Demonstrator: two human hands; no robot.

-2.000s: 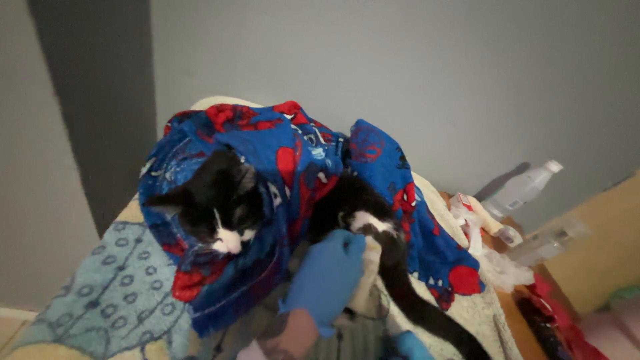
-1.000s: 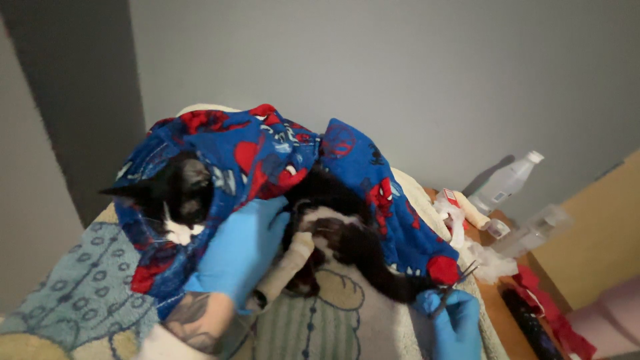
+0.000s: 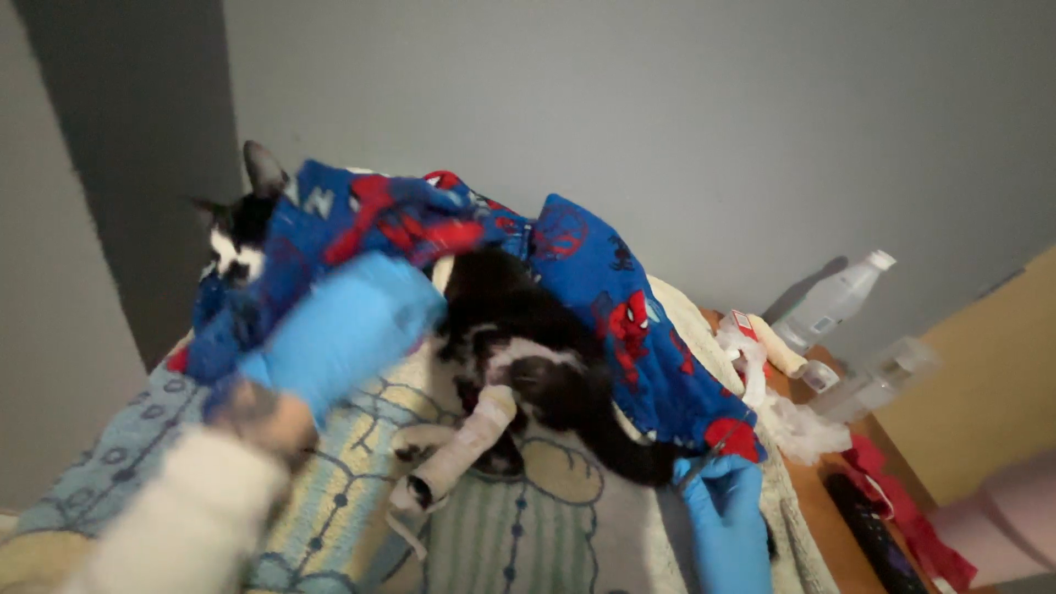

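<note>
A black-and-white cat (image 3: 540, 330) lies on a patterned towel (image 3: 511, 536), partly wrapped in a blue cloth printed with red figures (image 3: 631, 330). Its head is up at the left, ears raised. A pale bandage (image 3: 466, 441) wraps one leg, with a loose end trailing on the towel. My left hand (image 3: 355, 322), in a blue glove and blurred, is against the cloth over the cat's front; its fingers are unclear. Gloved in blue too, my right hand (image 3: 722, 495) holds a thin metal tool, probably scissors or a clamp (image 3: 705, 464), beside the cat's tail.
Against the grey wall stands a clear plastic bottle (image 3: 833, 301) on a wooden surface (image 3: 813, 495). Near it are a roll of bandage (image 3: 778, 346), a second clear container (image 3: 879, 384), crumpled white plastic (image 3: 804, 425) and a red cloth (image 3: 907, 511). A pink shape shows at the right edge.
The cat's head has risen and moved left out of the cloth. My left hand has left the bandaged leg area, moving up onto the cloth. The metal tool in my right hand shows one second ago too.
</note>
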